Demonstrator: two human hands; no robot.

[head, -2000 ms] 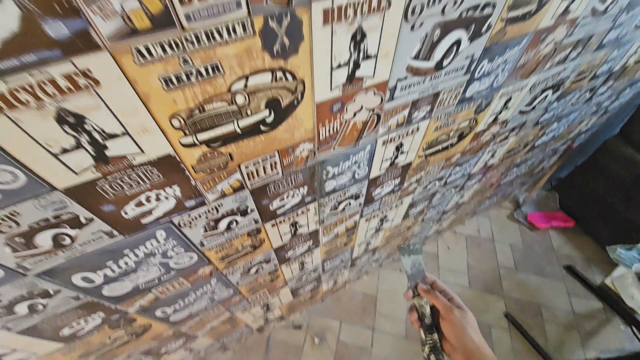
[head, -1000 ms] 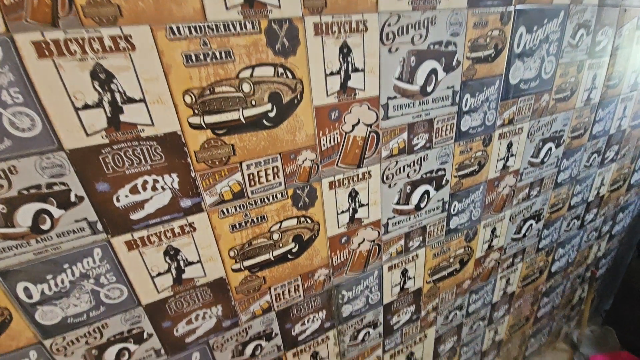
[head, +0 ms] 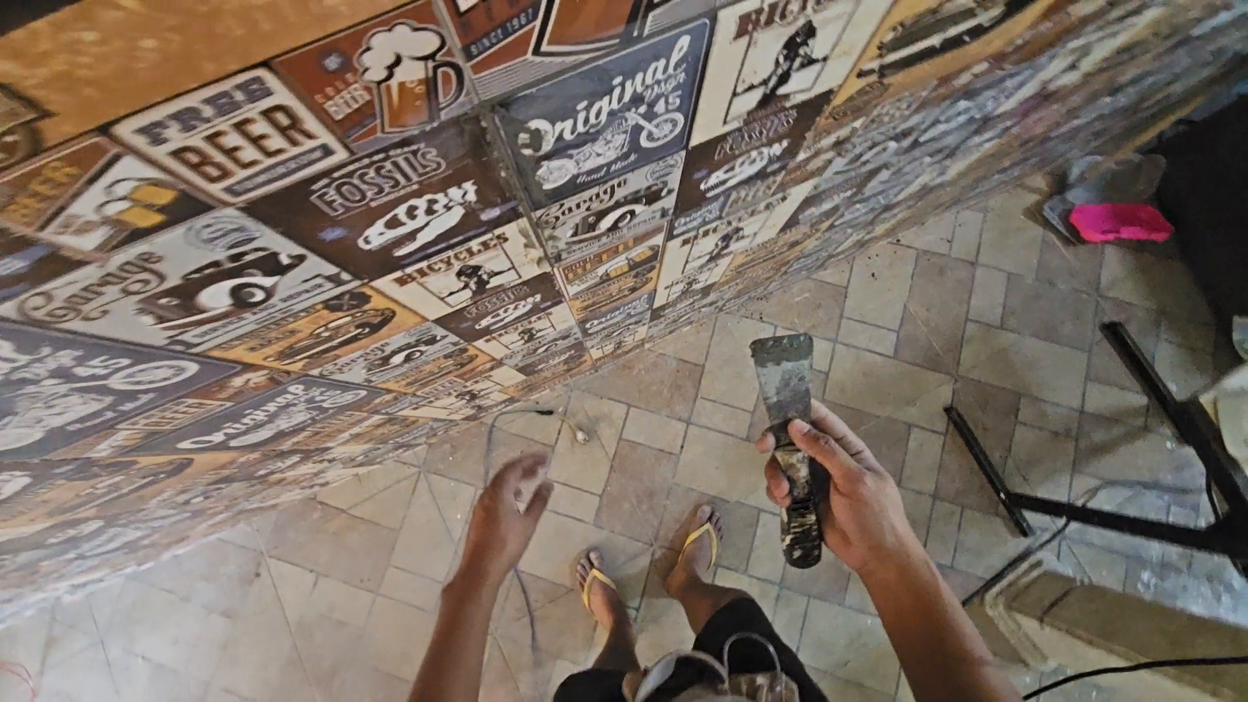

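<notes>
My right hand (head: 848, 483) grips the dark, stained handle of a putty knife (head: 783, 375), its blade pointing up and away from me. The blade is smeared and worn. Left of it, my left hand (head: 510, 512) hangs in the air over the floor, fingers apart and slightly bent, holding nothing. In front of both hands rises a wall covered in printed vintage-poster wallpaper (head: 419, 195), with cars, bicycles and beer mugs on it. Neither hand touches the wall.
On the tiled floor (head: 721, 448), a thin cable (head: 531, 411) lies near the wall's foot. A black metal stand (head: 1111, 522) spreads its legs at the right, beside a pale ledge (head: 1121, 624). A bright pink object (head: 1121, 222) lies at the upper right. My feet in yellow flip-flops stand below.
The view has tipped down from the wall to the floor. Both hands have come into view since one second ago; the putty knife was also in my right hand two seconds ago.
</notes>
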